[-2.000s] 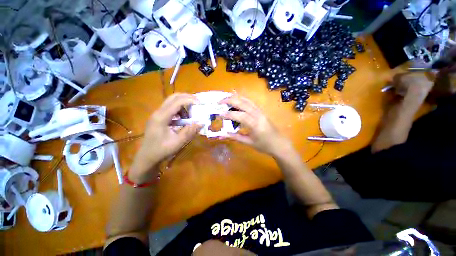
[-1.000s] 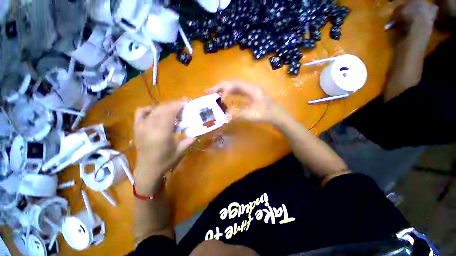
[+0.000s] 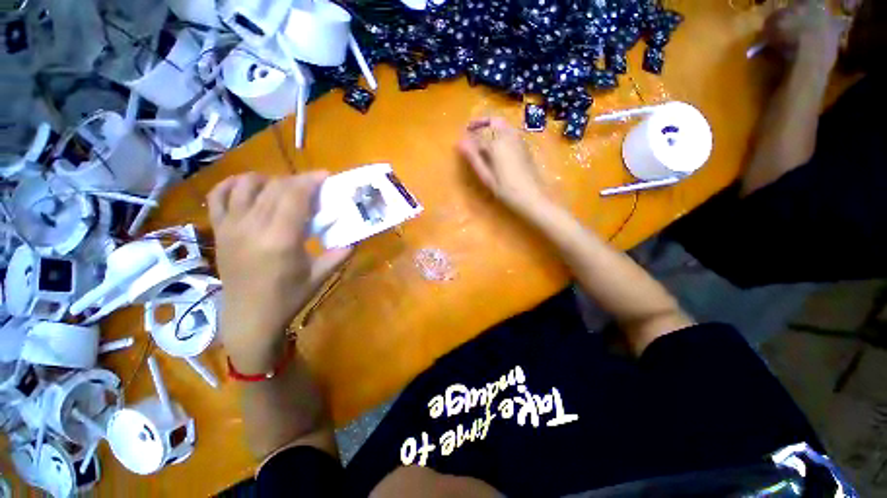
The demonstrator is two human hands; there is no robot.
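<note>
My left hand [image 3: 261, 248], with a red bracelet at the wrist, holds a white camera housing [image 3: 352, 209] above the table. A square window faces up in the housing, with a dark slot at its right end. Lead wires hang below the hand. My right hand [image 3: 501, 163] is apart from the housing, to its right, just below the pile of black square parts [image 3: 506, 49]. Its fingers are bent; something small and dark shows at the fingertips, but I cannot tell if it is held.
White housings [image 3: 112, 156] are heaped at the left. A white unit with two antennas [image 3: 669, 141] stands at the right. A small heap of clear pieces [image 3: 433, 264] lies on the orange table [image 3: 379, 336]. Another person's arm [image 3: 793, 117] is at the far right.
My right hand has let go of the housing and moved right and up toward the black parts. My left hand has moved left with the housing. The camera view has shifted since the earliest frame.
</note>
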